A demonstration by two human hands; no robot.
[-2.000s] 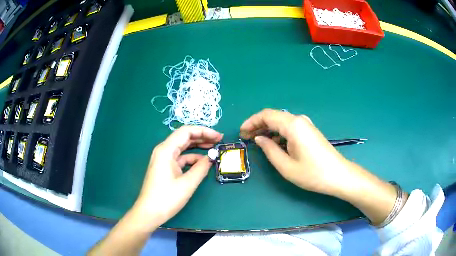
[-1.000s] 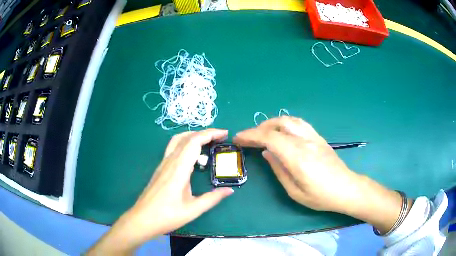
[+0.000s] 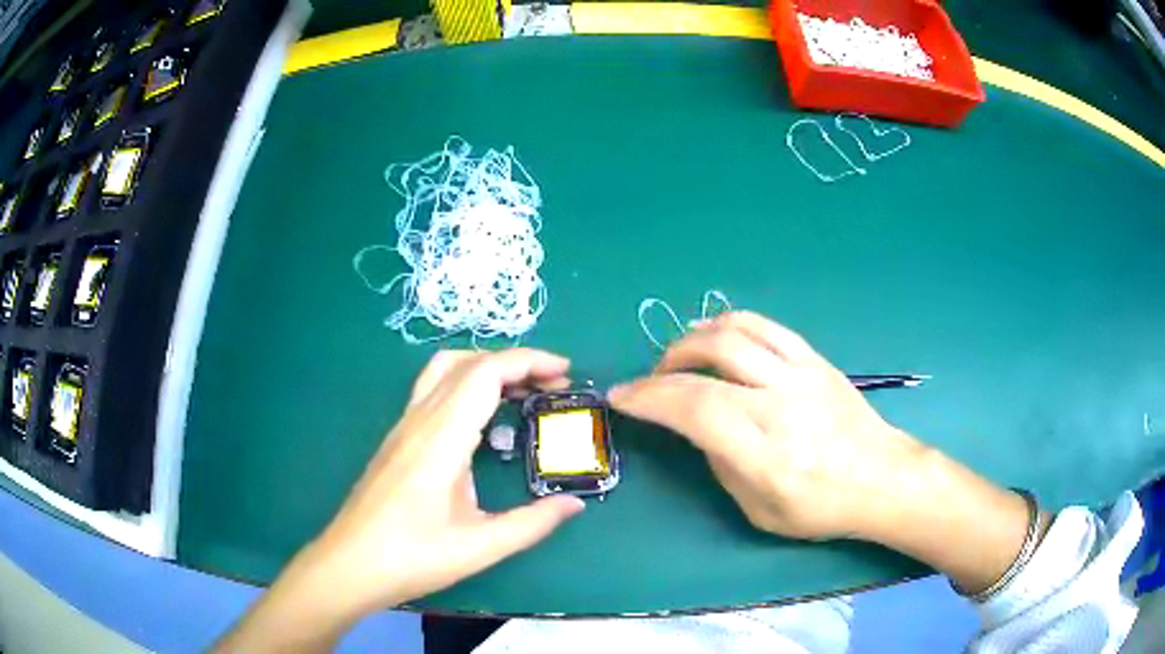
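Observation:
A black watch housing [image 3: 571, 443] lies face up on the green mat, with a pale rectangle bordered in yellow-orange inside. A small round part [image 3: 502, 440] lies at its left side. My left hand [image 3: 441, 479] curves around the housing's left side, fingertips at the top-left corner and thumb at the bottom edge. My right hand [image 3: 779, 434] has its fingertips at the top-right corner. Whether a sealing ring sits on the housing's edge cannot be made out.
A pile of sealing rings [image 3: 475, 249] lies beyond my left hand. Loose rings [image 3: 661, 322] lie beyond my right hand, others near the red bin [image 3: 882, 92]. Tweezers [image 3: 890, 381] lie right of my right hand. A black foam tray [image 3: 153, 275] with housings stands at left.
The left thumb has moved from the round part to the housing's lower edge. The right fingertips have moved down to the top-right corner. Loose rings beyond the right hand are more visible.

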